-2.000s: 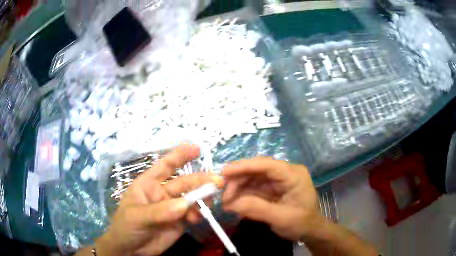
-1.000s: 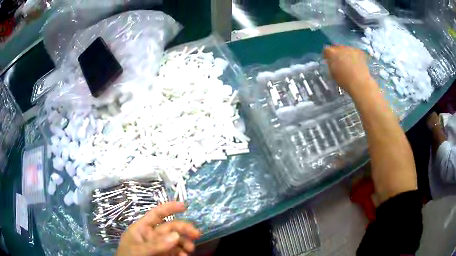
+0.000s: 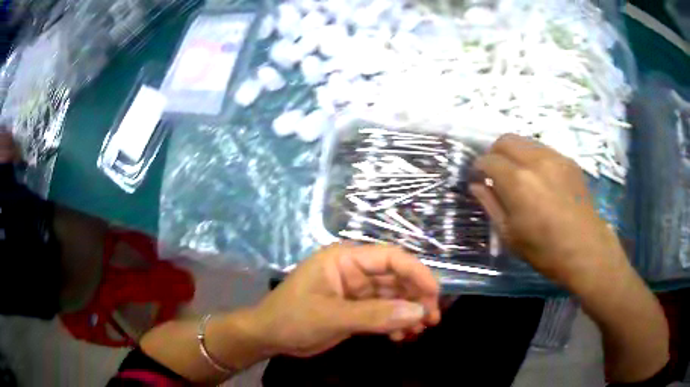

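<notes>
A clear parts box full of thin silver metal shafts stands near the bench's front edge. My right hand is at the box's right side, fingers bent together; a small bright tip shows at its fingers, but what it holds is too blurred to tell. My left hand is palm up in front of the box, fingers loosely curled, with nothing seen in it. Behind the box lies a large heap of white sleeves, with white oval caps at its left.
A flat box with a pinkish printed card and a clear box with a white label lie at the left. Crinkled plastic sheet lies beside the parts box. A red stool and another person's arm show at lower left.
The view has swung left and closer. My right hand has left the blister tray and come to the parts box. My left hand has turned palm up in front of the box.
</notes>
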